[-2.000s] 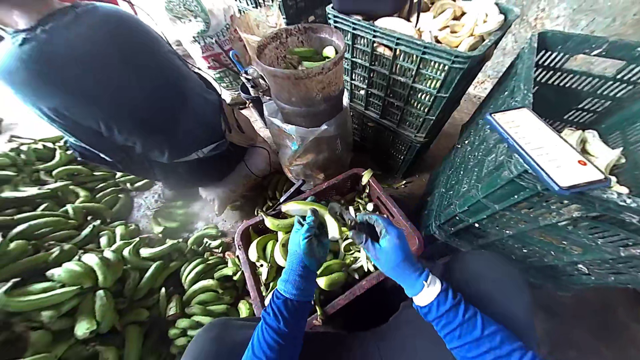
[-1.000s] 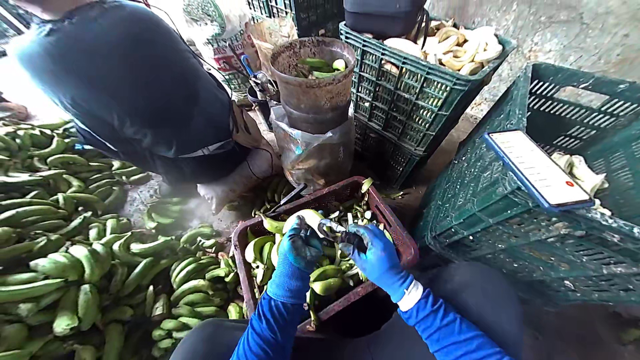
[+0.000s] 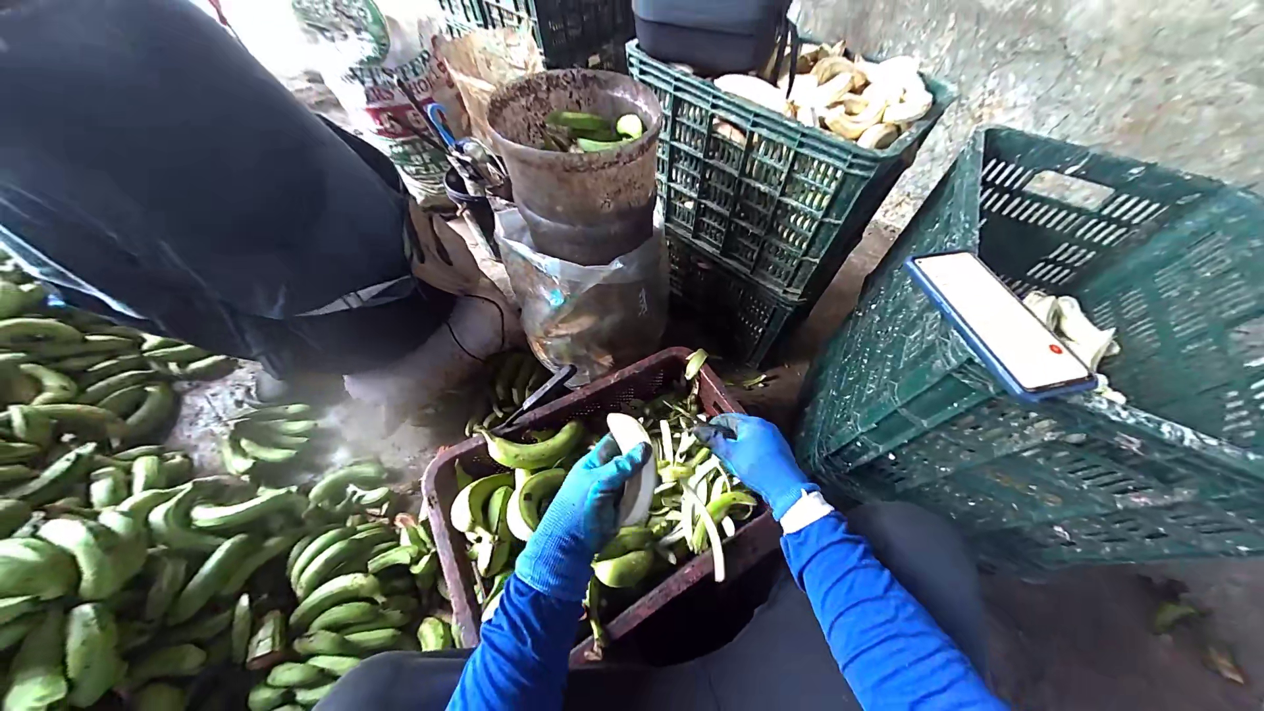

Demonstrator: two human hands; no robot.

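Note:
My left hand (image 3: pixel 604 486), in a blue glove, grips a pale peeled plantain (image 3: pixel 635 464) held over the dark red crate (image 3: pixel 444 513). To its right, my right hand (image 3: pixel 748 449), also blue-gloved, is above the crate's right side with its fingertips bent together; whether something small is between them I cannot tell. Below both hands lie strips of green peel (image 3: pixel 703 494) on the right and unpeeled green plantains (image 3: pixel 538 446) on the left. A dark-handled tool, perhaps a knife (image 3: pixel 538 395), rests across the crate's far left rim.
Green bunches (image 3: pixel 336 602) cover the floor at left, beside a person (image 3: pixel 237 197) in dark clothing. A dirty bucket (image 3: pixel 583 188) with green pieces stands ahead. Behind it, a green crate (image 3: pixel 750 188) holds peeled plantains. At right, a phone (image 3: pixel 1002 321) lies on another green crate's rim (image 3: pixel 889 395).
My right hand has moved away from the plantain to the right, opening a gap between my hands. More of the plantain's pale, peeled surface now shows in my left hand.

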